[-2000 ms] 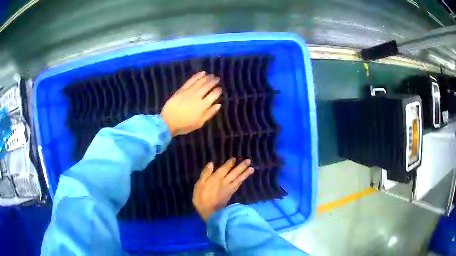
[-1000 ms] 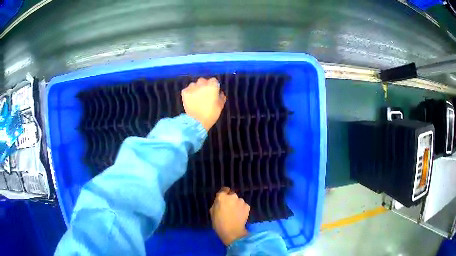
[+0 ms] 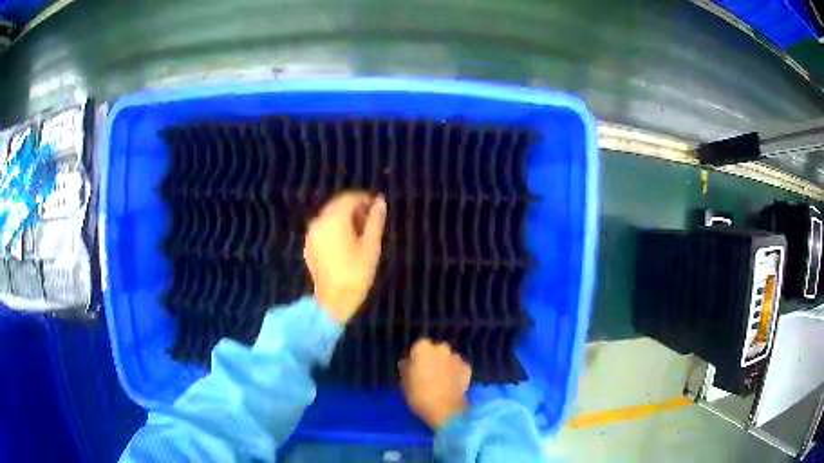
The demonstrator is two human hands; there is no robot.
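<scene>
A large blue crate (image 3: pixel 592 235) holds dark, thin, wavy black molded parts (image 3: pixel 465 163) packed upright in rows. My left hand (image 3: pixel 341 253) is over the middle of the rows, its fingers curled down and a small gap showing beside the thumb. My right hand (image 3: pixel 436 380) is at the lower edge of the rows with its fingers curled down among the parts. The fingertips of both hands are hidden or blurred, so I cannot tell whether either grips a part.
A green bench (image 3: pixel 434 36) runs behind the crate. A stack of black panels with pale borders (image 3: pixel 696 294) stands at the right. At the left is a tray of white-wrapped panels (image 3: pixel 54 262) with bright blue film on top. A yellow line (image 3: pixel 628 413) marks the floor.
Both hands lay with fingers spread on the parts and are now curled. My left hand has moved down from the upper rows toward the middle. The crate appears shifted slightly right in view.
</scene>
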